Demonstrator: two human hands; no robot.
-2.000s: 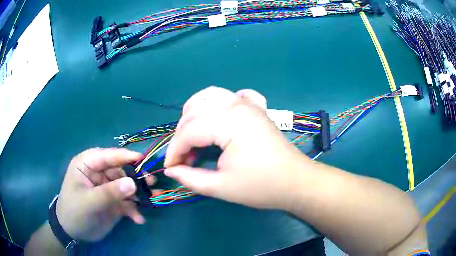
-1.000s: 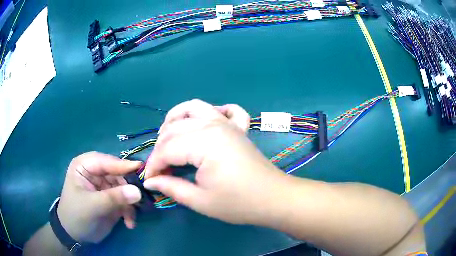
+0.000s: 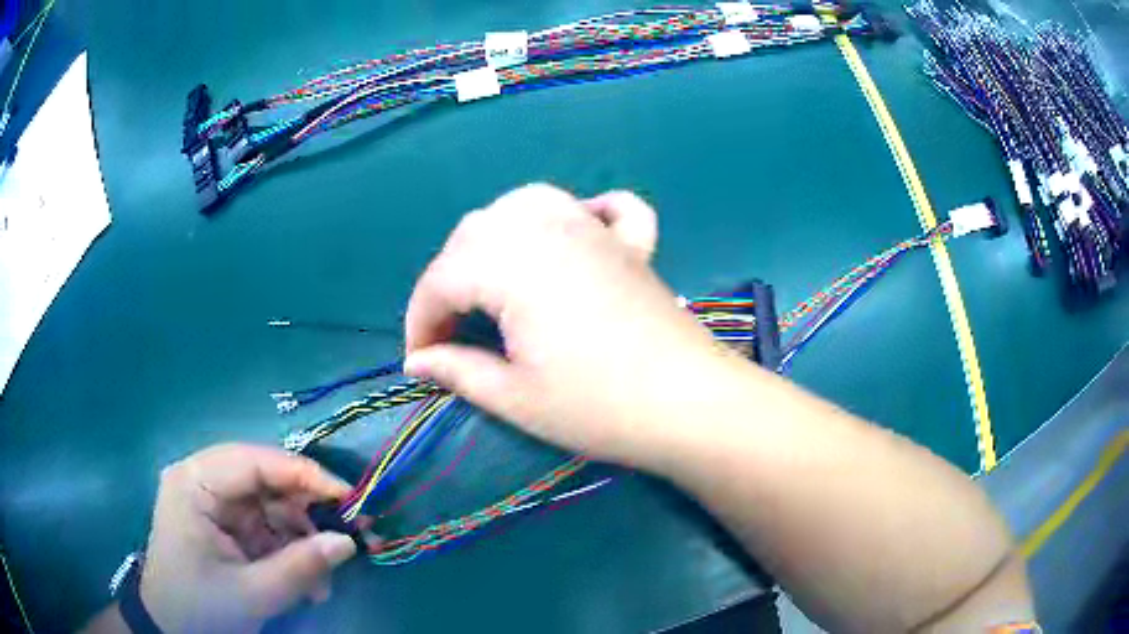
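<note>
My left hand (image 3: 248,533), lower left, holds a black connector housing (image 3: 334,518) between thumb and fingers; the fingers partly hide it. Yellow, red and blue wires (image 3: 402,452) and a lower orange-green bundle (image 3: 495,510) leave its right side. My right hand (image 3: 557,322) is above and right of it, thumb and index finger close together over the wires; whether they grip a wire cannot be told. Loose wires with bright metal tips (image 3: 287,403) fan out left of the right hand. A long black housing (image 3: 764,325) stands right of that hand.
Another harness (image 3: 557,50) lies across the top. Dark wire bundles (image 3: 1040,136) lie upper right, a white sheet (image 3: 43,211) at left. A small labelled connector (image 3: 978,221) lies past the yellow line (image 3: 910,173). The green mat's edge is at lower right.
My right hand has moved up and away from the held housing. My left hand and the housing sit lower in the picture. A thin red wire now shows curving from the housing.
</note>
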